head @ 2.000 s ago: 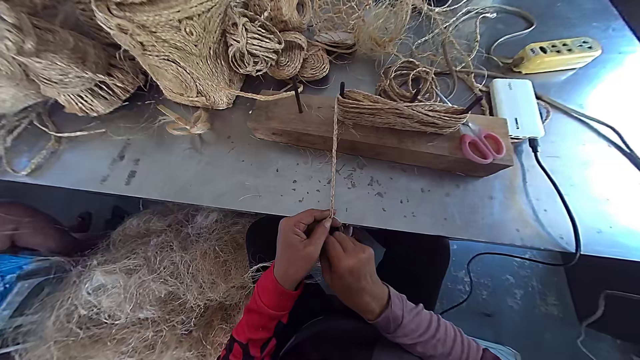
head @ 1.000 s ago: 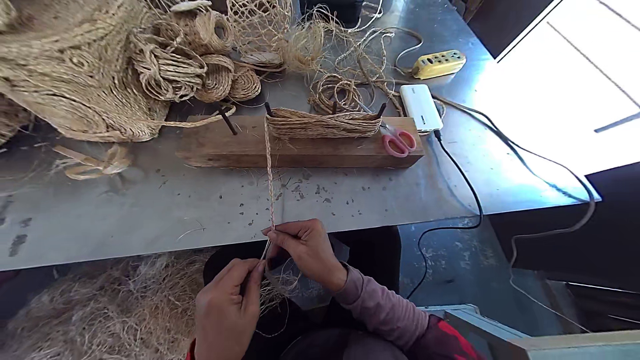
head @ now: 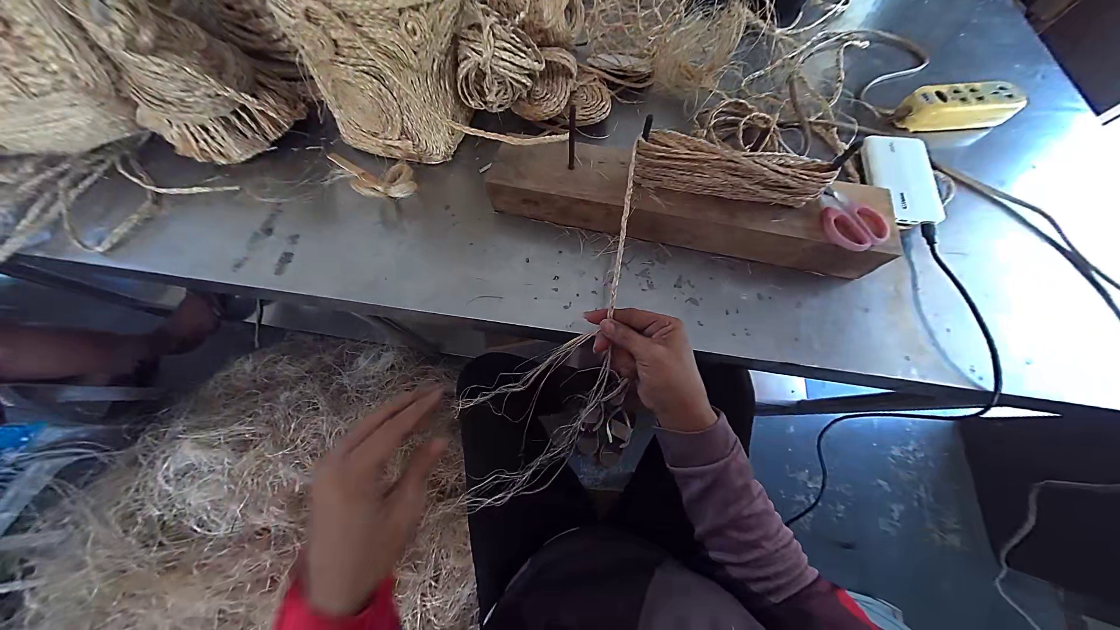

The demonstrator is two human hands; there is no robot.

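Note:
A braided natural-fibre cord [head: 623, 232] runs taut from a metal peg on the wooden block [head: 700, 214] down past the table's edge. My right hand [head: 647, 359] pinches its lower end between thumb and fingers. Loose fibre strands [head: 547, 459] hang from that pinch over my lap, some spreading to the left. My left hand [head: 376, 490], blurred, is raised over the fibre heap with its fingers apart and nothing seen in it. A thick hank of cord [head: 731, 168] is wound between two pegs. Pink-handled scissors [head: 853, 227] lie at the block's right end.
Beside the block lie a white power bank [head: 904, 181] with a black cable [head: 978, 319] and a yellow power strip [head: 962, 106]. Woven fibre pieces [head: 385, 79] and coils [head: 499, 61] crowd the back. A fibre heap [head: 236, 490] fills the lower left, near another person's limb [head: 96, 350].
Both hands were together at the cord's lower end. My left hand has come away to the left and its fingers have spread; my right hand still holds the cord. The view has shifted.

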